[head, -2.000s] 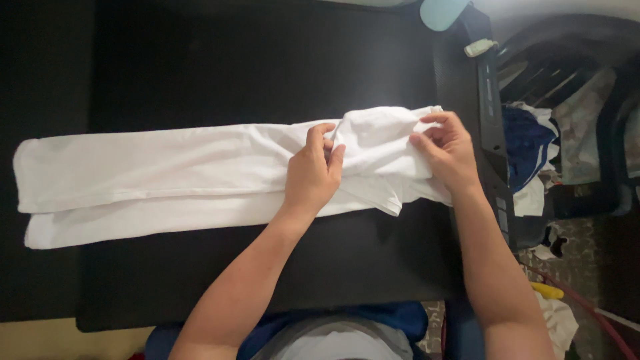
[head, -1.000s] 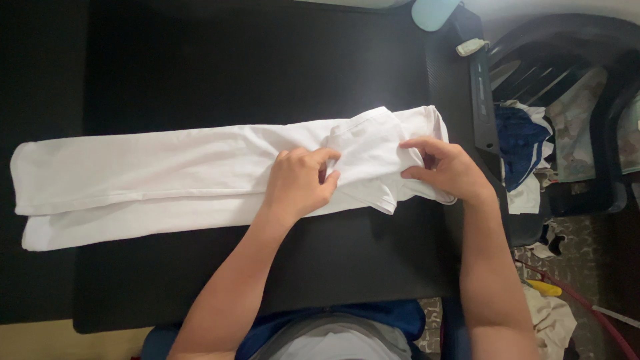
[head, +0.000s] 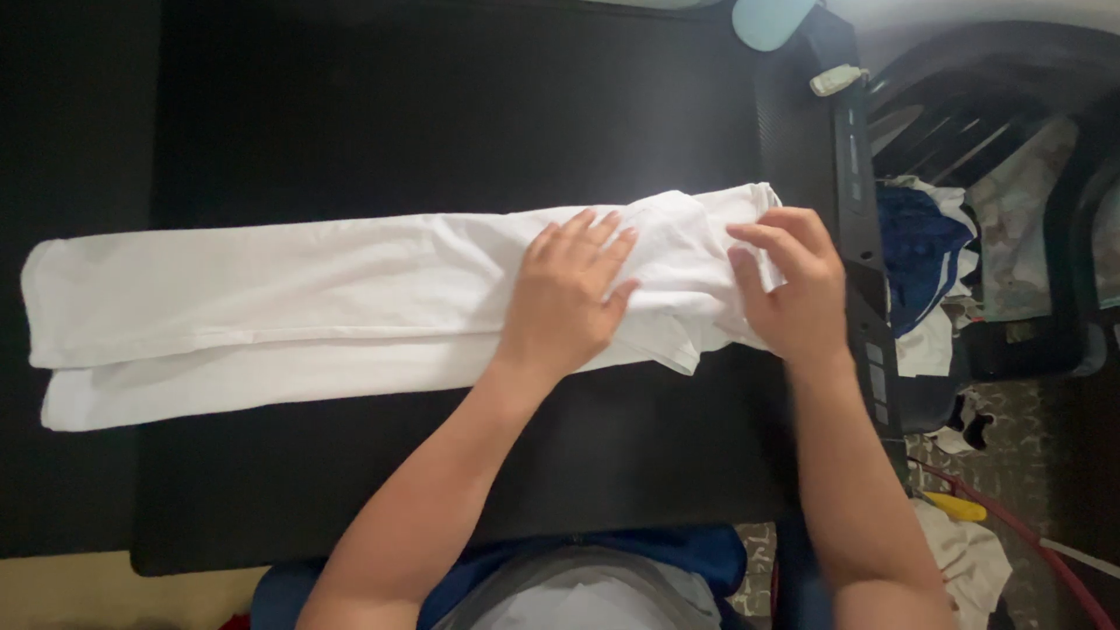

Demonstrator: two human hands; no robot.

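A long white folded garment [head: 289, 289] lies across the black table, its two layers slightly offset at the left end. Over its right part rests a bunched, folded-over flap with a small sleeve-like corner near the lower edge. My left hand [head: 573, 289] lies flat on the cloth just left of that flap, palm down, fingers apart. At the garment's right end is my right hand [head: 787, 280], thumb and fingers curved and apart over the edge; whether it touches the cloth I cannot tell.
The black table [head: 437, 105] has a raised rim with panels at its right side. A small white object [head: 836, 80] and a pale blue rounded object [head: 770, 19] sit near the upper right. Beyond the rim are a black plastic chair [head: 1072, 219] and a blue and white cloth [head: 919, 254].
My left hand has gone from bent fingers at the folded flap to lying flat on the cloth. The flap now lies flatter, and my right hand's fingers have opened at the right end.
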